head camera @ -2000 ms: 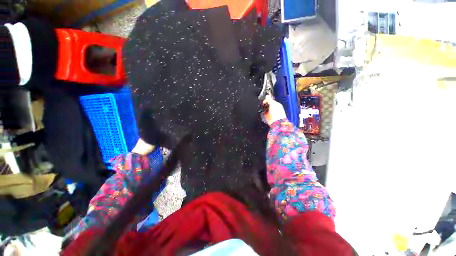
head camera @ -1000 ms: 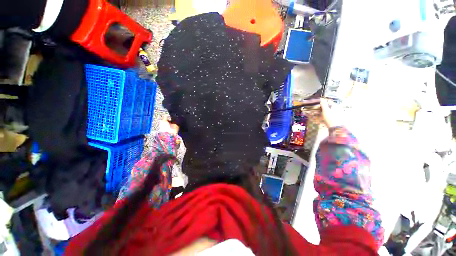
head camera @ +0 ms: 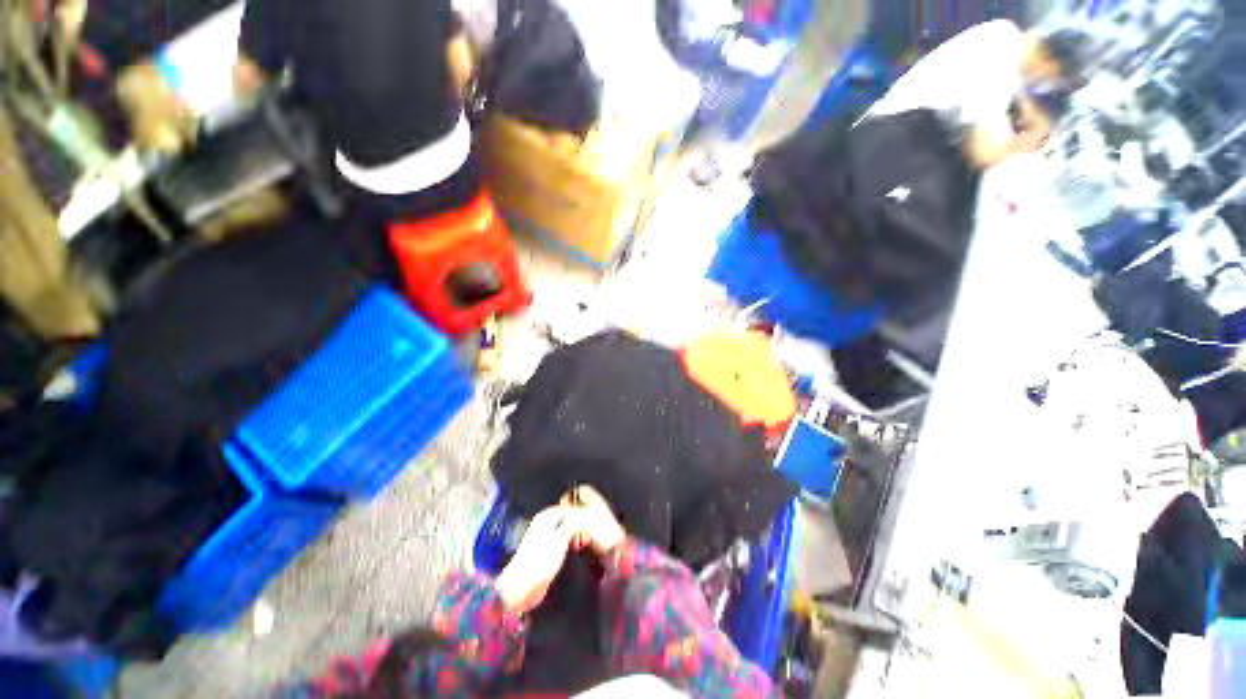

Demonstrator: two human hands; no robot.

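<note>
A large black garment point(head camera: 642, 437) lies in a heap in front of me, over a blue crate and partly against an orange stool. My left hand point(head camera: 544, 546) and my right hand point(head camera: 594, 522) are close together at the garment's near edge. Their fingers are closed on the black cloth. The image is blurred, so I cannot tell whether anything small is between the fingertips. Dark cloth hangs below the hands between my sleeves.
Blue crates point(head camera: 362, 389) stand at the left beside piles of black cloth. A red stool point(head camera: 458, 260) with a seated person and a carton point(head camera: 567, 184) are ahead. Another person sits at the far right. The white table point(head camera: 943, 478) with a machine runs along my right.
The view has lifted and shows more of the workshop ahead. My right hand has come from the table edge to the garment, beside my left hand.
</note>
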